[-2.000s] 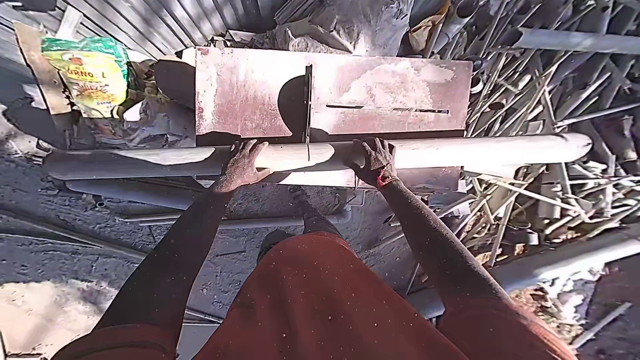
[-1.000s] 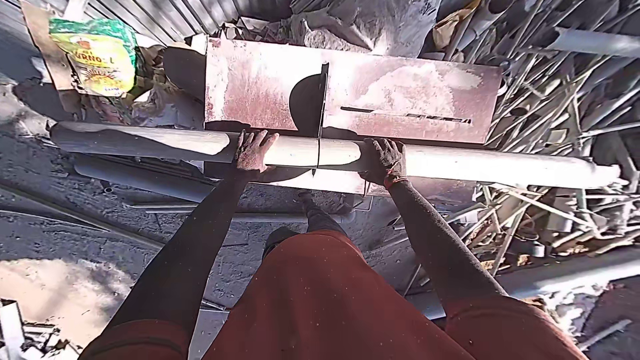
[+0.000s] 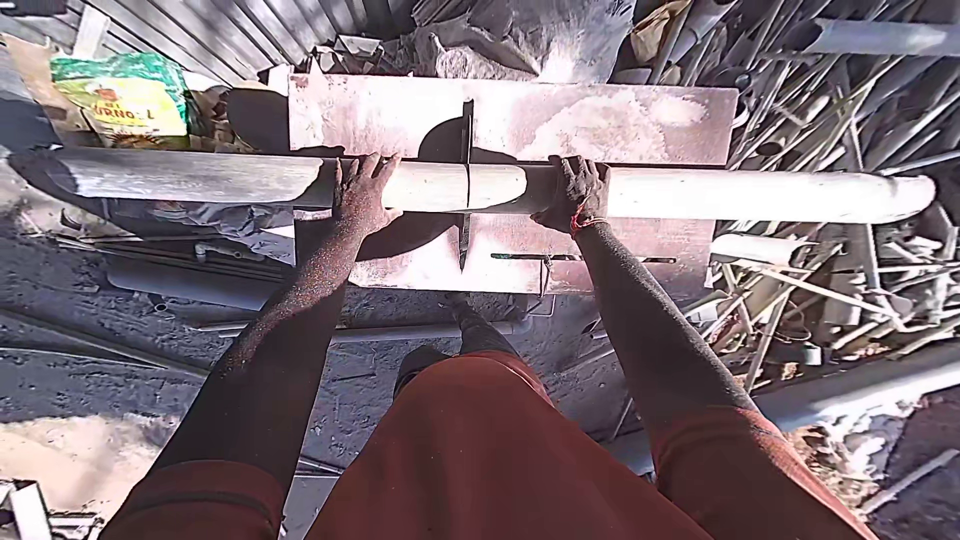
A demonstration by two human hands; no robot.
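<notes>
A long pale pipe (image 3: 750,193) lies crosswise over a saw table (image 3: 345,112) with a worn reddish top. The upright circular saw blade (image 3: 468,135) stands at the middle of the table and meets the pipe between my hands. My left hand (image 3: 366,193) grips the pipe left of the blade, fingers over its far side. My right hand (image 3: 581,191), with a red thread at the wrist, grips it right of the blade. Both pipe ends reach well past the table. The blade's lower part is hidden, and I cannot tell how deep the cut goes.
Heaped pipes and strips (image 3: 817,292) crowd the right side. A green and yellow printed bag (image 3: 124,101) lies at the far left, near corrugated sheeting (image 3: 232,34). More pipes (image 3: 187,281) rest on the ground left of the table, and a thick pipe (image 3: 862,394) lies at the lower right.
The pipe has moved toward the far side of the table; more of the table's near part and the blade's near edge now show. Both hands have stayed on the pipe. The view has shifted.
</notes>
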